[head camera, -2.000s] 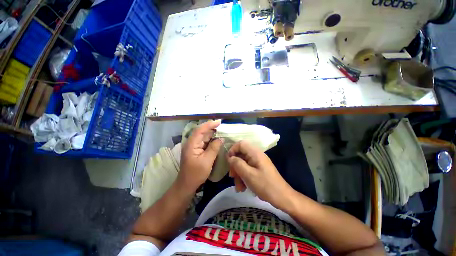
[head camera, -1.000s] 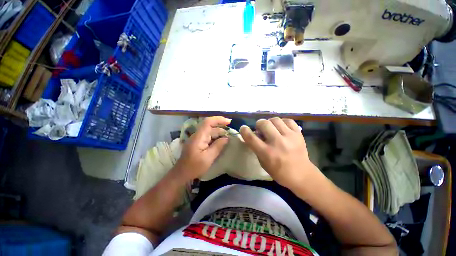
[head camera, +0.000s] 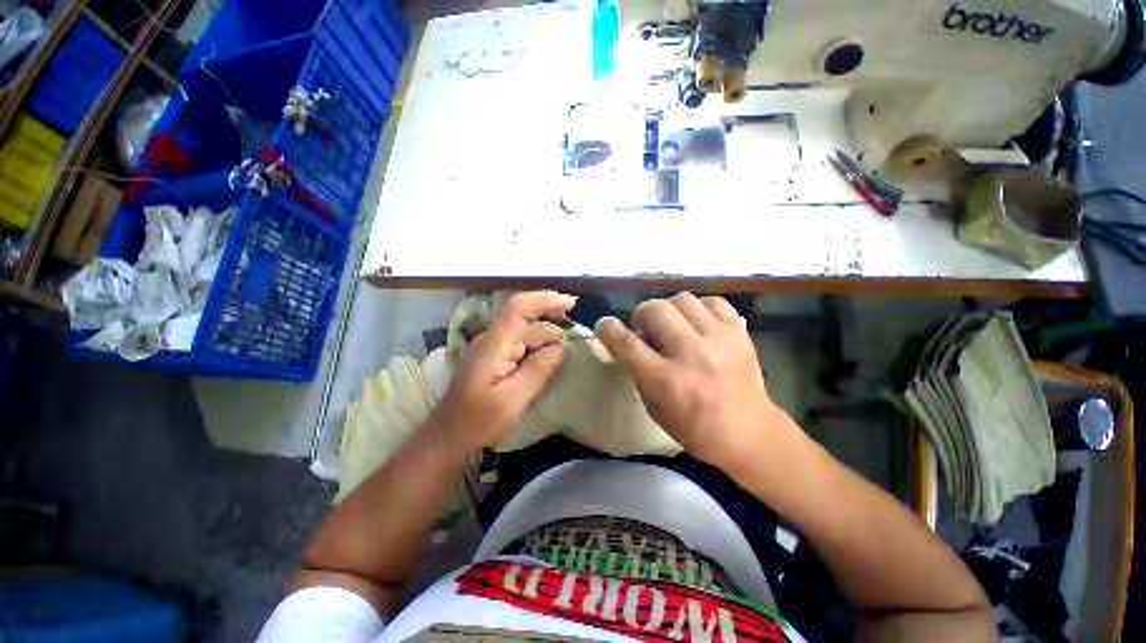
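A cream khaki cloth piece (head camera: 584, 408) hangs over the lap, just below the table's front edge. My left hand (head camera: 509, 371) pinches its upper edge between thumb and fingers. My right hand (head camera: 694, 364) grips the same edge beside it, back of the hand up. A narrow pale strip with a thin dark line shows between the fingertips. I cannot tell if a small tool is in my right hand. A loose heap of similar pieces (head camera: 390, 421) lies by my left forearm.
The sewing machine (head camera: 930, 75) stands on the white table (head camera: 478, 226), with red-handled snips (head camera: 867, 186) and a metal tin (head camera: 1020, 214). Blue crates (head camera: 270, 295) with whitish cloth stand left. A khaki stack (head camera: 987, 415) rests on the right tray's edge (head camera: 1129, 502).
My right hand has moved up and right from two seconds ago and turned back-up. The cloth now spreads down over the lap. Over the last second the hands have barely shifted.
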